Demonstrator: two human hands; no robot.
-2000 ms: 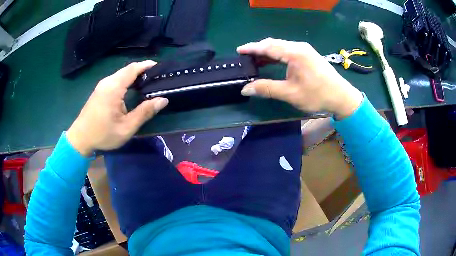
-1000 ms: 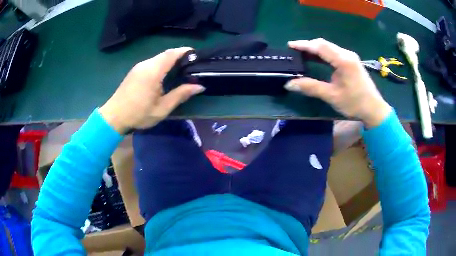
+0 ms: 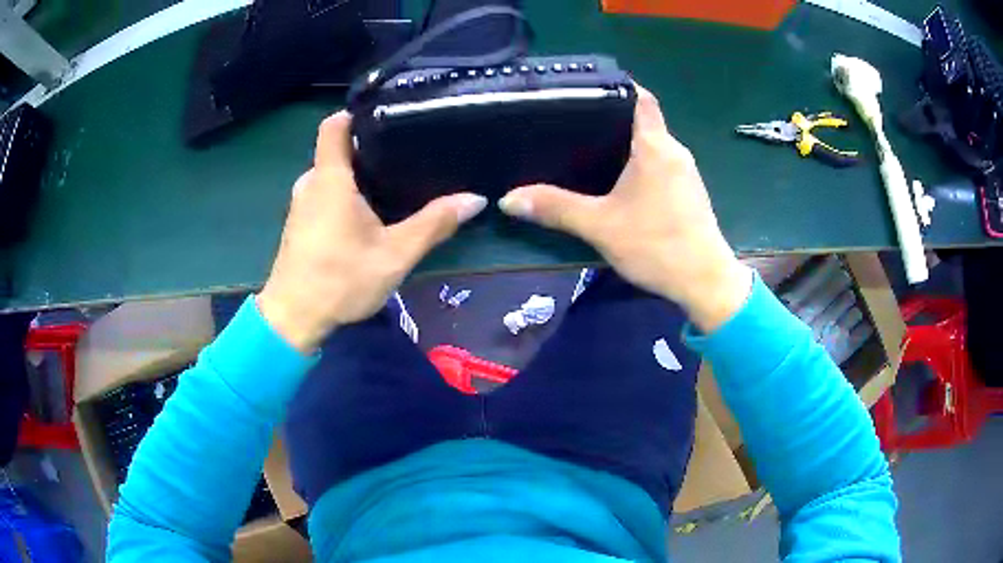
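A black portable unit (image 3: 495, 143) is held over the bench edge in front of me. Its edge with a row of small shiny marks and a pale trim line faces up at its far side, and a broad dark face is turned toward me. A thin black strap (image 3: 467, 15) loops above its far edge. My left hand (image 3: 357, 225) grips the left end, with the thumb on the near face. My right hand (image 3: 632, 209) grips the right end, with the thumb near the left one. The fingers behind the unit are hidden.
Black panels (image 3: 280, 61) lie at the back left. An orange box (image 3: 704, 9) is at the back. Yellow-and-black pliers (image 3: 803, 134), a white-headed stick (image 3: 883, 154) and dark units (image 3: 962, 99) lie right. A black stack (image 3: 17, 165) is far left. Cartons (image 3: 149, 341) and red stools (image 3: 935, 374) stand below.
The unit has tilted so its broad near face shows more. My thumbs have slid inward along that face and now almost meet. The strap shows more clearly above the unit. The camera view has shifted.
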